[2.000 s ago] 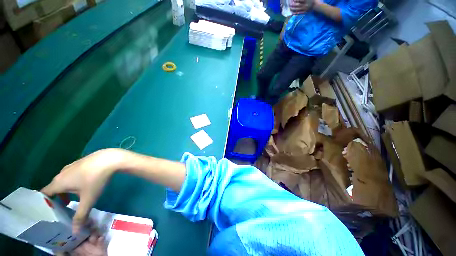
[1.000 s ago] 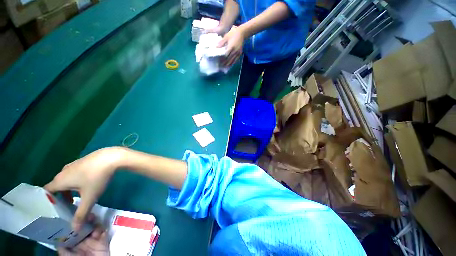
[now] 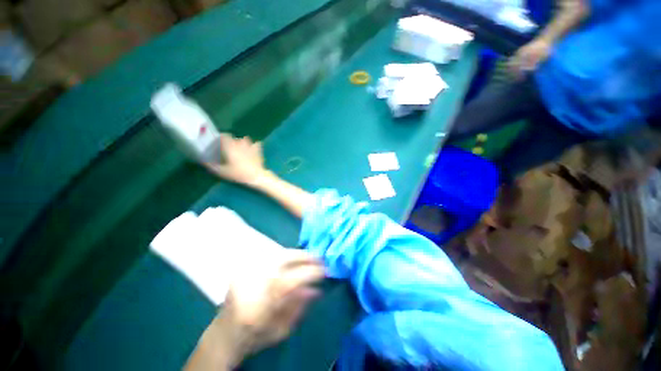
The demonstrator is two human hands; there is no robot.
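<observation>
My right hand [image 3: 240,159] holds a white opened carton [image 3: 187,124] by its near end, over the dark green belt. The carton is blurred and shows a small red mark. My left hand [image 3: 269,304], blurred, is over the near right end of fanned white flat cartons [image 3: 217,250] on the green bench; whether it grips one cannot be told. Two small white square cards [image 3: 383,161] lie farther up the bench, one nearer me than the other.
A loose white heap [image 3: 414,88] lies before a white carton stack [image 3: 433,38]. A yellow ring [image 3: 359,77] and a thin pale loop [image 3: 293,164] lie on the bench. Right of it are a blue stool [image 3: 464,185], brown paper [image 3: 536,224] and a person in blue [image 3: 609,72].
My right hand has moved the carton forward over the belt. My left hand has left it and is at the flat cartons. The other person has set down the white heap and moved right. The view has shifted.
</observation>
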